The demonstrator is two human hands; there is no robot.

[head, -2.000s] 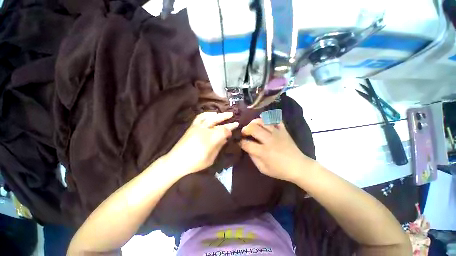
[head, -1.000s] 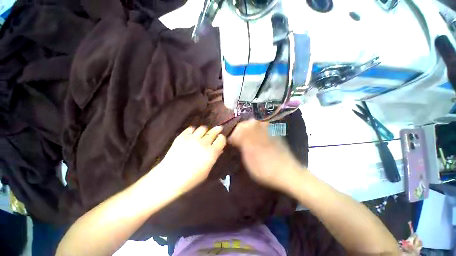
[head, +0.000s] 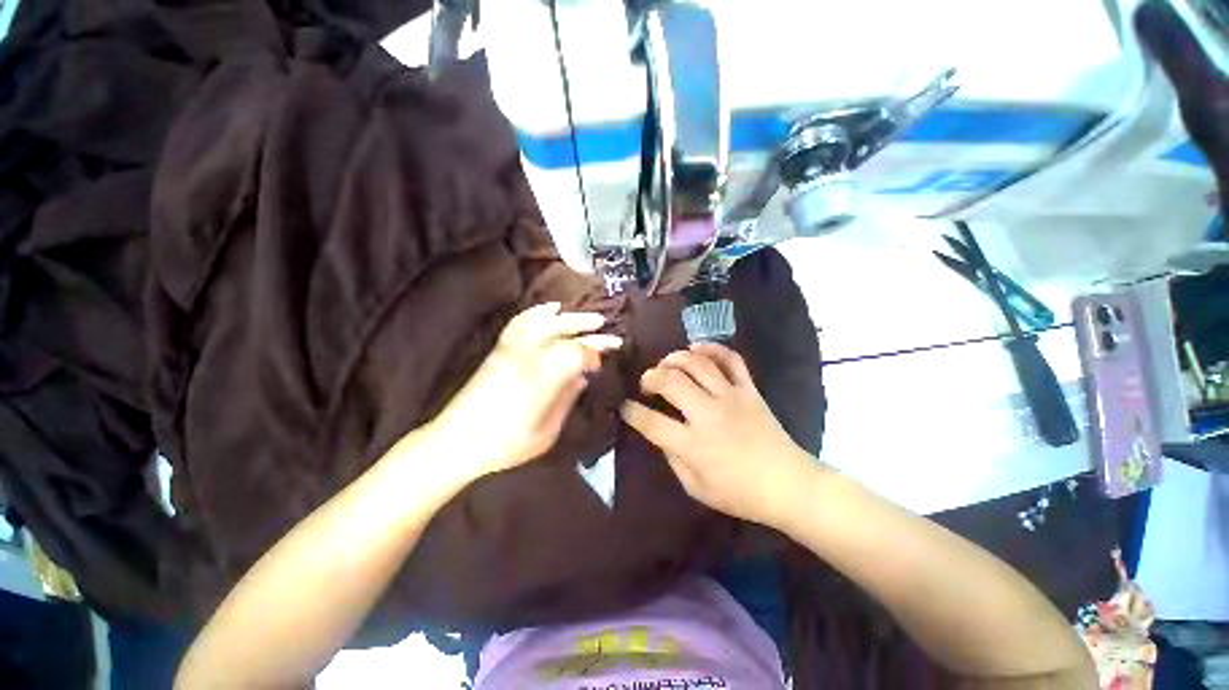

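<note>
The gathered dark brown fabric (head: 324, 270) lies in a large heap left of the needle and over the lap. A flatter brown piece (head: 782, 337) lies right of the presser foot (head: 617, 276). My left hand (head: 539, 384) presses on the gathers just below the foot, fingertips near the seam. My right hand (head: 708, 425) is on the flatter piece, thumb and fingers pinching near the seam edge. A grey ribbed block (head: 709, 321) sits just above my right fingers. The fabric hides what is under my fingertips.
The white sewing machine (head: 863, 148) with a blue stripe fills the upper right. Teal and black snips (head: 1031, 357) lie on the white table (head: 903, 404) at right. A purple phone (head: 1116, 398) is at the right edge. A dark hand or arm shows at the top right corner.
My right hand has moved back from the foot, down and to the right, and is no longer blurred. My left fingertips are closer to the foot. The camera view has shifted.
</note>
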